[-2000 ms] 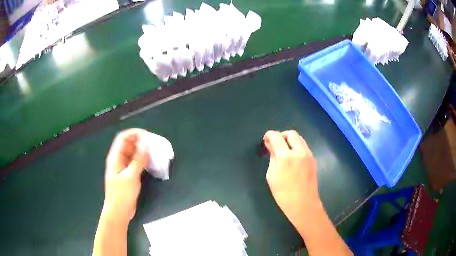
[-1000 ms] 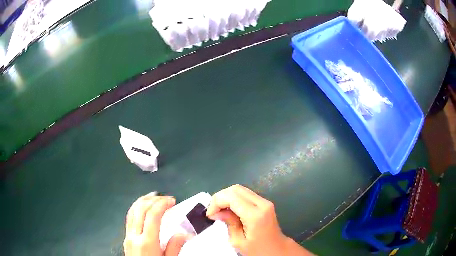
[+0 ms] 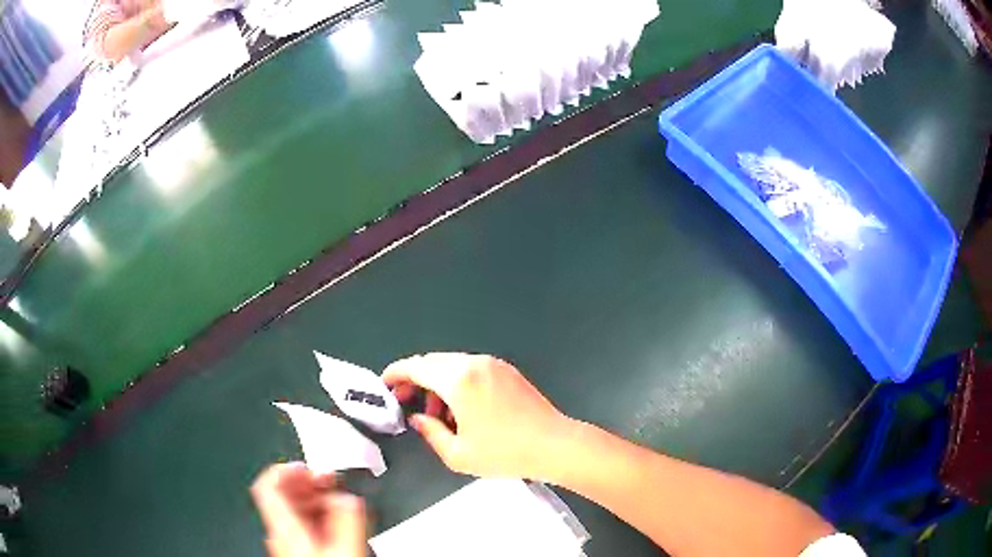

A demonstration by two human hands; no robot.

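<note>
A filled white sleeve (image 3: 362,396) with a black block in its opening stands on the dark green bench. A second white folded sleeve (image 3: 333,443) stands beside it, nearer me. My left hand (image 3: 310,511) is blurred at this sleeve's lower left; its grip cannot be made out. My right hand (image 3: 479,413) is at the right end of the filled sleeve, thumb and fingers closed around a small dark block (image 3: 422,403), mostly hidden by the fingers. A stack of flat white sleeves (image 3: 484,522) lies at the bottom, cut off by the frame.
A row of filled sleeves (image 3: 533,71) stands beyond the dark strip. A blue tray (image 3: 794,256) with shiny clear pieces is at the right, with more white sleeves (image 3: 843,41) behind it. A black object (image 3: 65,388) lies far left. A blue stool (image 3: 903,457) is lower right. A person's arm shows top left.
The sleeve worked on by both hands a second ago is gone from them; a second sleeve now stands beside the first. My hands have parted from each other. The view has shifted left.
</note>
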